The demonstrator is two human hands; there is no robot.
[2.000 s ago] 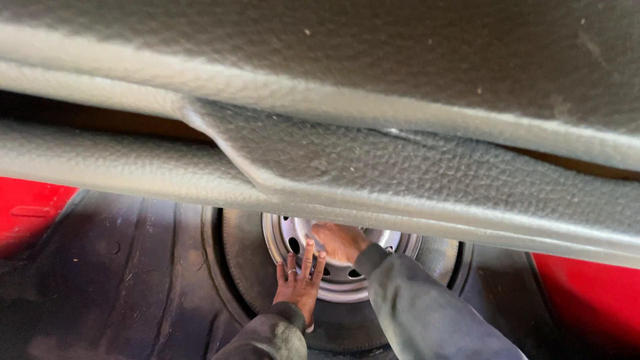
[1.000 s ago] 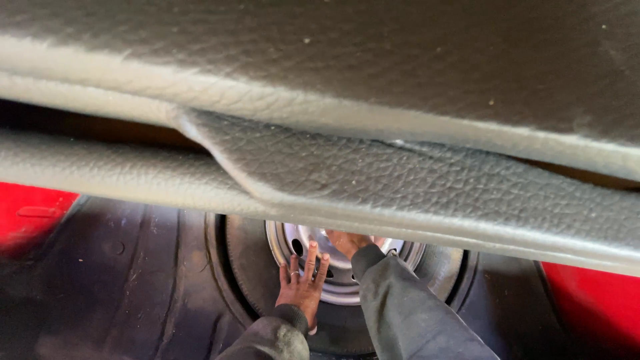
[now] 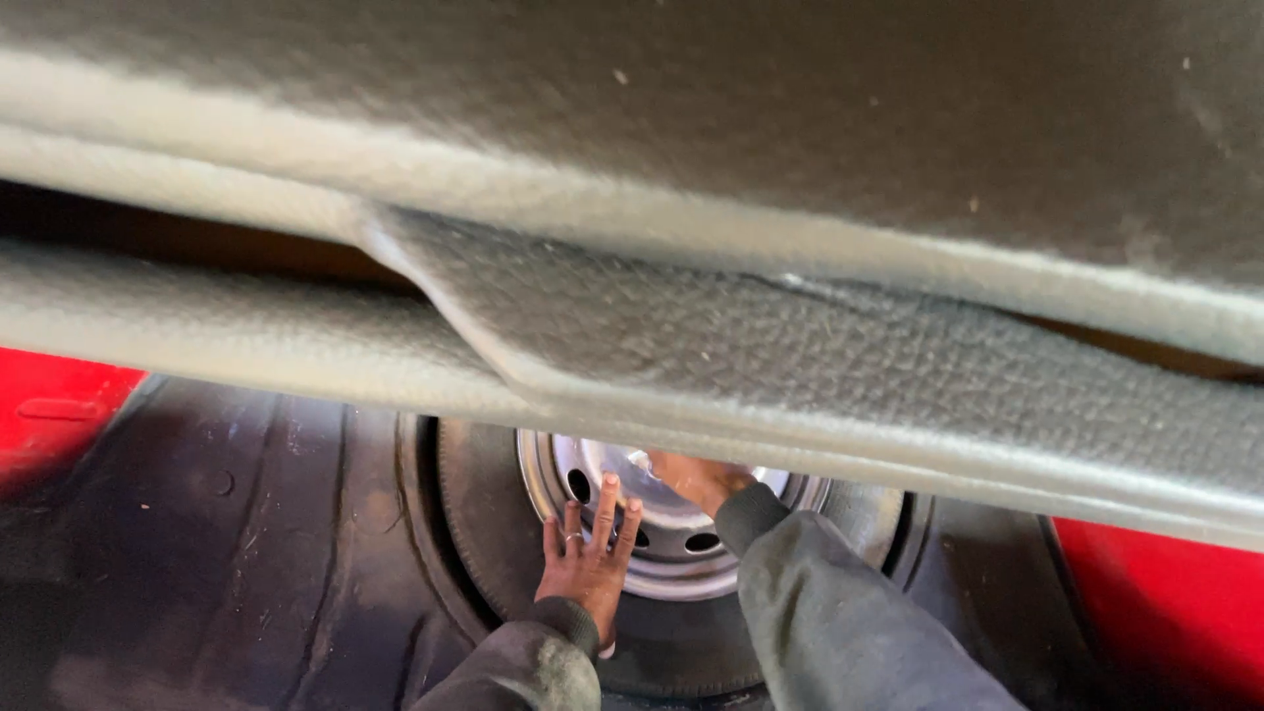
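Note:
A wheel with a silver steel rim (image 3: 681, 585) and a black rubber tire (image 3: 681, 647) lies flat in a round recess, its far part hidden by the textured panel. My left hand (image 3: 591, 563), a ring on one finger, rests with fingers spread on the tire and the near left part of the rim. My right hand (image 3: 696, 478) is over the rim's centre; its fingers are partly hidden by glare and the panel edge, so whether it holds anything does not show.
A dark textured panel (image 3: 790, 355) with a pale edge and a dark gap crosses the upper view close to the camera. Ribbed black floor lining (image 3: 227, 553) surrounds the recess. Red painted body panels (image 3: 59, 410) flank it at left and right.
My right hand has shifted a little over the rim's centre, and its forearm has changed angle. My left hand stays spread at the rim's near left edge.

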